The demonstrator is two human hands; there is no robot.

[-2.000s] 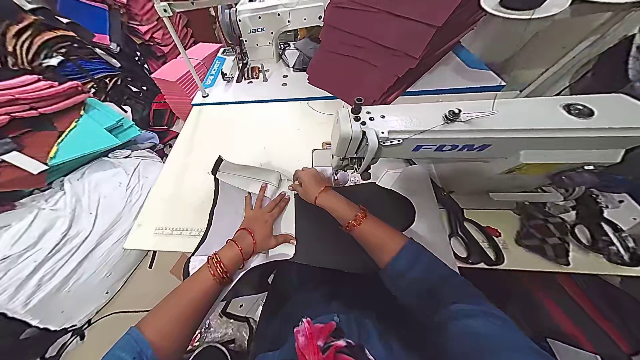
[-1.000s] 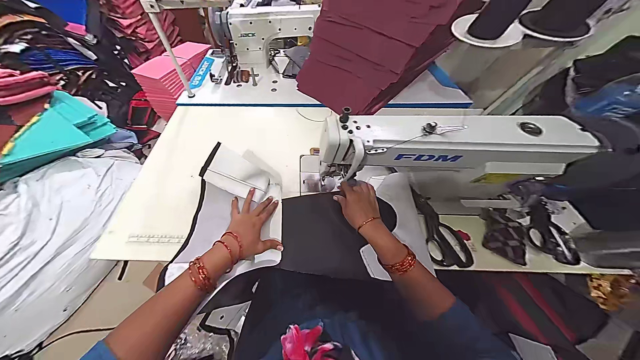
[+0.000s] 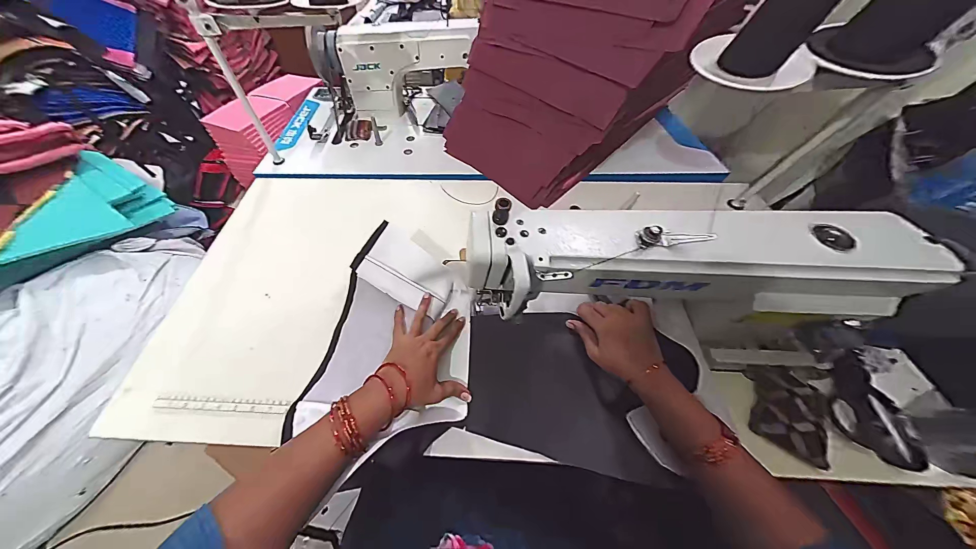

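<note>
A white FDM sewing machine (image 3: 732,252) stands over a white table, its needle area above the seam between a black fabric panel (image 3: 534,389) and a white fabric piece with black edging (image 3: 358,328). My left hand (image 3: 423,354) lies flat with fingers spread on the white piece, left of the needle area. My right hand (image 3: 621,339) rests at the top of the black panel, right of the needle area and under the machine arm. Its fingers are bent at the fabric; whether they pinch it is unclear.
Behind stands a second sewing machine (image 3: 404,61), with a stack of maroon sheets (image 3: 564,84) beside it. Pink pieces (image 3: 255,118), teal sheets (image 3: 84,213) and white cloth (image 3: 84,343) are at left. A ruler marking (image 3: 221,405) shows on the table. Thread cones (image 3: 770,46) stand at upper right.
My right hand has moved right, away from the needle area, along the black panel's top edge. My left hand remains spread on the white piece.
</note>
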